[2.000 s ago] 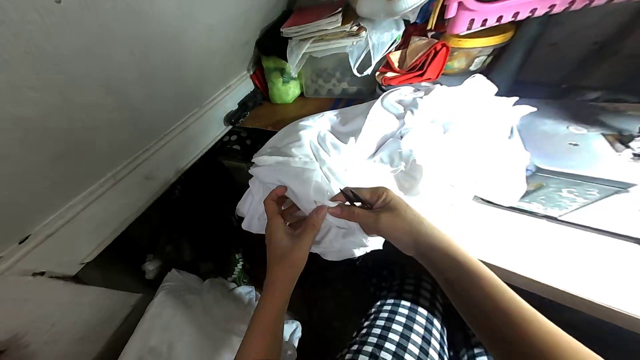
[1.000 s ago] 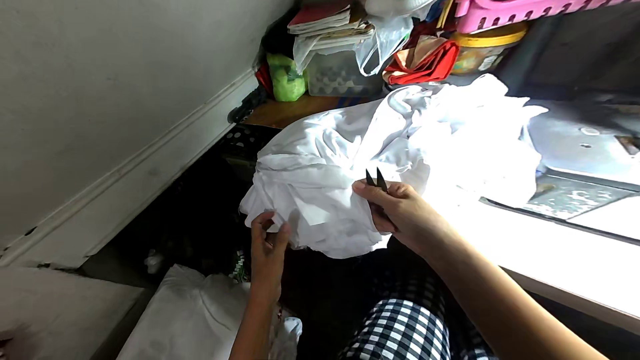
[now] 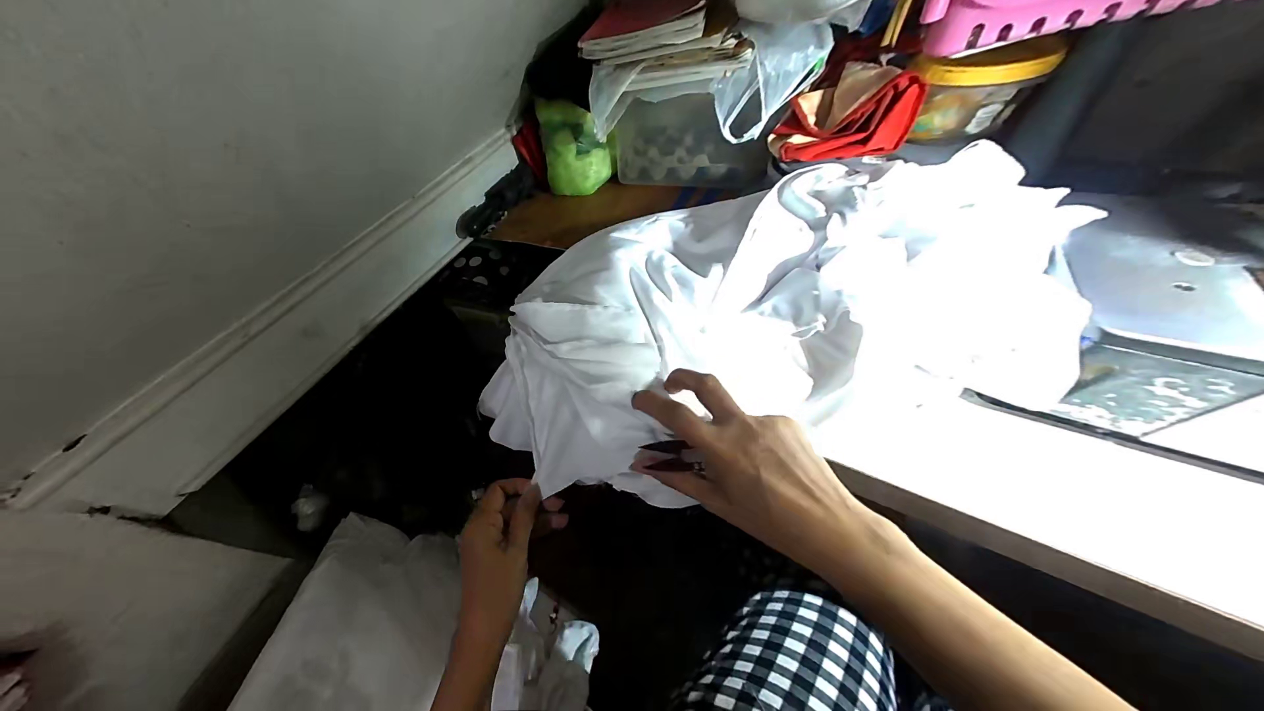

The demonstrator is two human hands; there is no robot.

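A large heap of white fabric (image 3: 602, 346) lies bunched over the edge of the pale table, its right part glaring in bright light. Low at the heap's near left side, my left hand (image 3: 504, 523) pinches a drawn-out corner of the cloth between thumb and fingers. My right hand (image 3: 741, 449) is over the front of the fabric, thumb and forefinger spread. Small dark thread snips (image 3: 673, 456) rest in its lower fingers, the two blade tips apart and pointing left. Whether the right fingertips press on the cloth cannot be told.
Behind the heap stand a clear plastic box (image 3: 681, 143), a green bag (image 3: 575, 148), folded red fabric (image 3: 859, 118) and a yellow-lidded tub (image 3: 978, 89). A sewing machine's metal bed (image 3: 1175, 276) is at right. More white cloth (image 3: 355, 612) lies low at left, near the wall.
My left hand has gone down to the cloth's lower corner and now grips it. My right hand, holding the snips, first rose off the fabric's edge, then moved lower, with the blades now pointing left.
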